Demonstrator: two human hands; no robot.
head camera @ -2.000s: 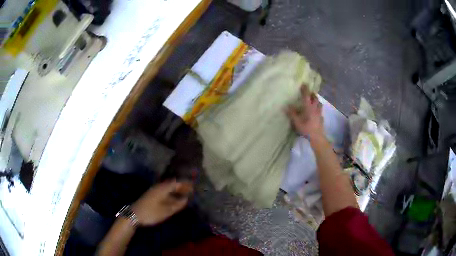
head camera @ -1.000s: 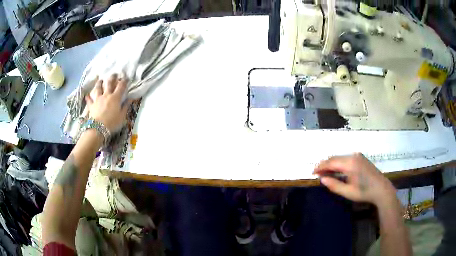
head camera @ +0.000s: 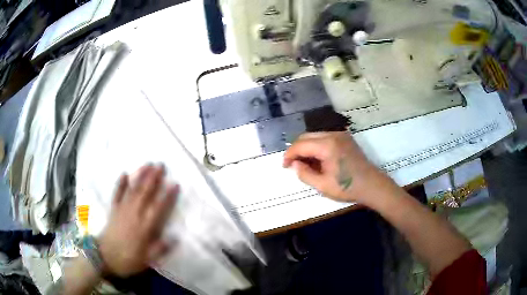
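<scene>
A light garment panel lies on the white sewing table, its lower end hanging past the front edge. My left hand rests flat on it, fingers apart, slightly blurred. A bundle of pale grey panels with fanned edges lies to its left. My right hand is over the table in front of the needle plate, fingers curled; whether it holds anything is unclear. The cream sewing machine head stands behind the plate.
The wood-edged table's front rim runs below my right hand. A printed rule lies along the front right. Sage panels and a white taped board are low at the right. Tension knobs project from the machine.
A single light panel now lies under my left hand, right of the bundle, where my hand was on the bundle before. My right hand is now nearer the needle plate. The view has shifted.
</scene>
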